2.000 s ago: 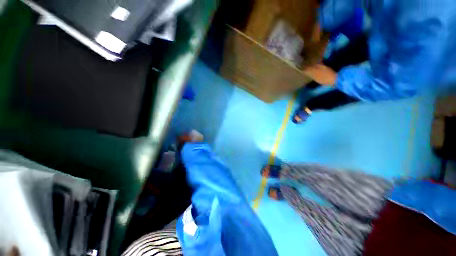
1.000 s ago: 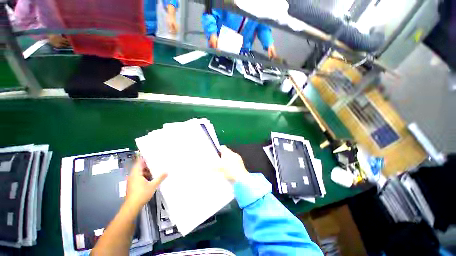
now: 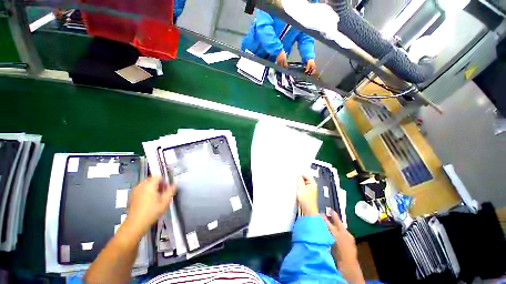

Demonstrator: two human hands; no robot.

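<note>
A tablet back cover, inner face up with white patches, lies on the middle stack of covers and white sheets. My left hand is at its left edge, fingers bent; whether they grip the edge is unclear. My right hand, in a blue sleeve, holds a white separator sheet to the right of this stack. The sheet partly hides a right-hand stack with a dark cover on top. Another cover lies inner face up on a stack at my left.
Another person's hand reaches in beside my right sleeve. More stacked covers stand at the far left. A pale metal rail crosses behind. Beyond it are a red bin and a person in blue. Loose items, including a white round object, lie at the right.
The white sheet has moved right in my right hand, uncovering the middle cover. My left hand is no longer on the sheet. Another person's hand has appeared at the right.
</note>
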